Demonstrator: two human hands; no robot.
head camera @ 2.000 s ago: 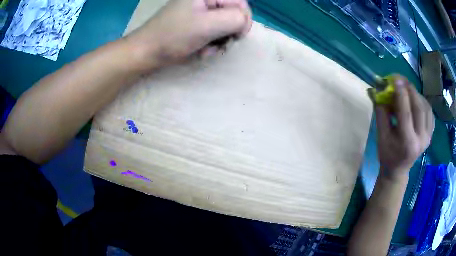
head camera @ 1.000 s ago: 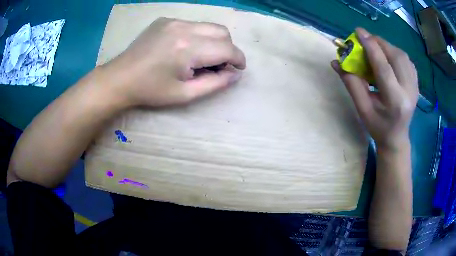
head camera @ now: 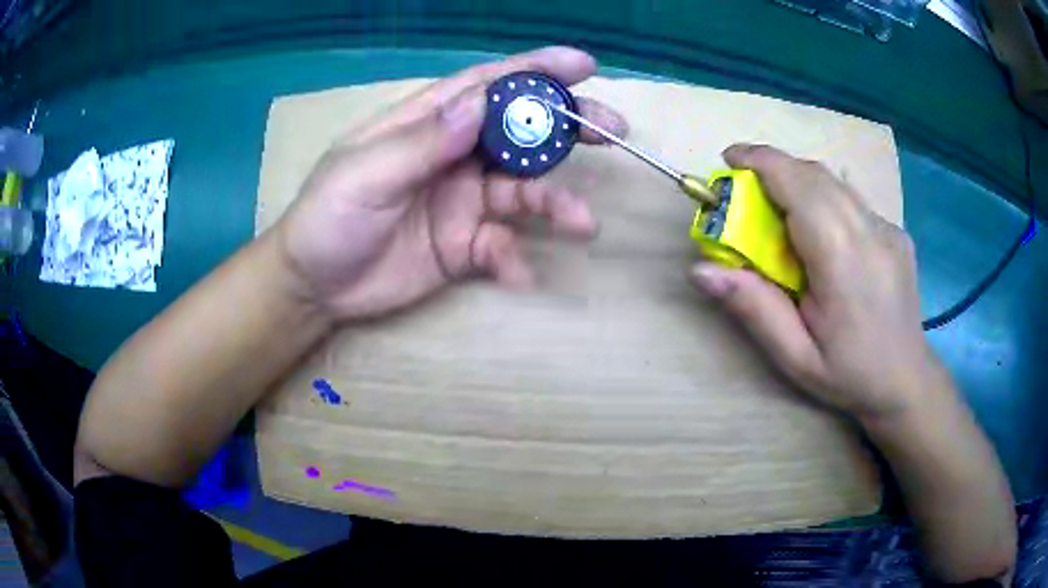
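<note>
My left hand [head camera: 402, 195] holds a round black wheel [head camera: 500, 142] between thumb and fingers, its face turned up. The wheel has a pale centre and a ring of small white dots. My right hand [head camera: 845, 276] is closed around a yellow hand tool [head camera: 756, 233]. A thin silver shaft [head camera: 626, 145] runs from the tool's brass collar [head camera: 696, 190] up left to the wheel's face, its tip at the upper right of the pale centre. Whether the tip touches cannot be told. Both hands are above the tan cardboard mat [head camera: 575, 459].
A white speckled paper [head camera: 132, 218] lies left of the mat on the green bench [head camera: 218, 103]. Translucent bottles [head camera: 16, 190] stand at the far left edge. A dark cable [head camera: 988, 281] lies at the right. Part of a clear tray [head camera: 856, 14] shows at the top right.
My left hand has turned palm up and now shows the wheel's face. My right hand has moved left and down with the yellow tool, its shaft now at the wheel.
</note>
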